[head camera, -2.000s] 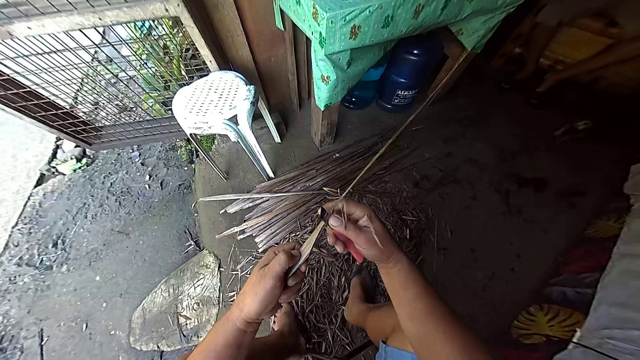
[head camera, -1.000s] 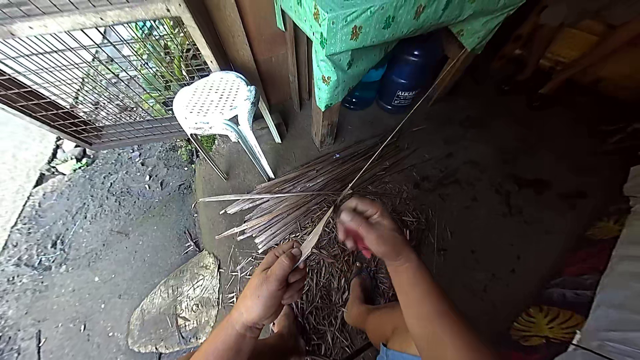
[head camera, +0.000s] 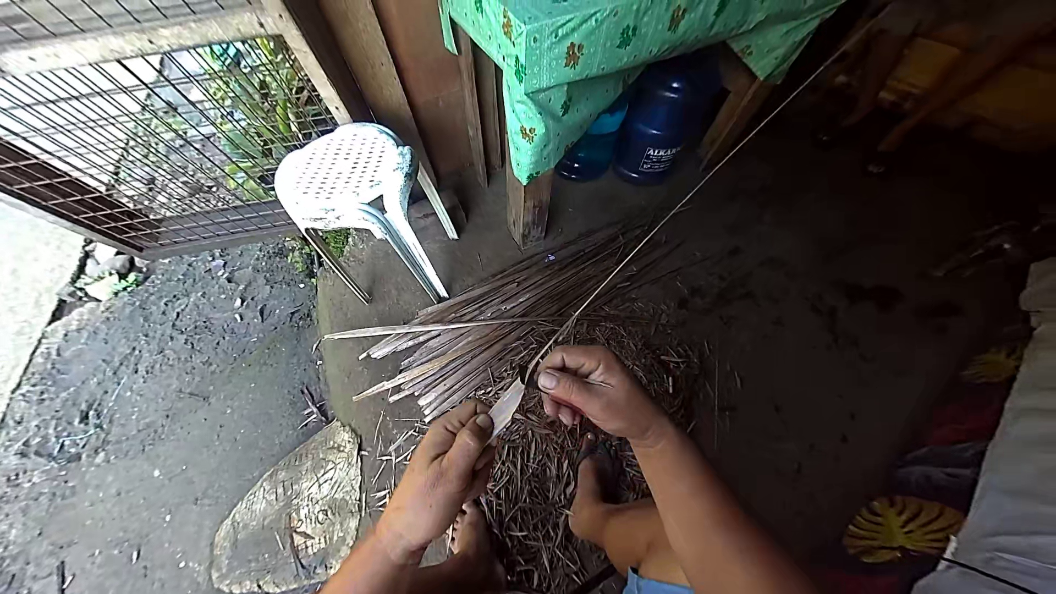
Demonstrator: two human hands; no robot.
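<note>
My left hand (head camera: 450, 458) pinches the broad pale end of a long dried plant strip (head camera: 507, 404). From there the strip runs up and right, narrowing past the table corner. My right hand (head camera: 590, 392) is closed just beyond that end, around a small knife; only a bit of its dark blade (head camera: 526, 377) shows at the fingertips against the strip, and the handle is hidden. Beyond both hands a bundle of dried stalks (head camera: 470, 330) lies on the ground, with one paler stalk across it. Shavings (head camera: 536, 503) cover the ground around my feet.
A white plastic stool (head camera: 346, 177) stands at the upper left beside a wire-mesh gate (head camera: 165, 148). A table with a green patterned cloth (head camera: 610, 41) has blue water jugs (head camera: 656, 124) beneath it. A flat stone or wood slab (head camera: 289, 511) lies at lower left.
The red handle seen in my right hand earlier is now out of sight. That hand was blurred higher up one second ago and is now lower, by the strip's broad end.
</note>
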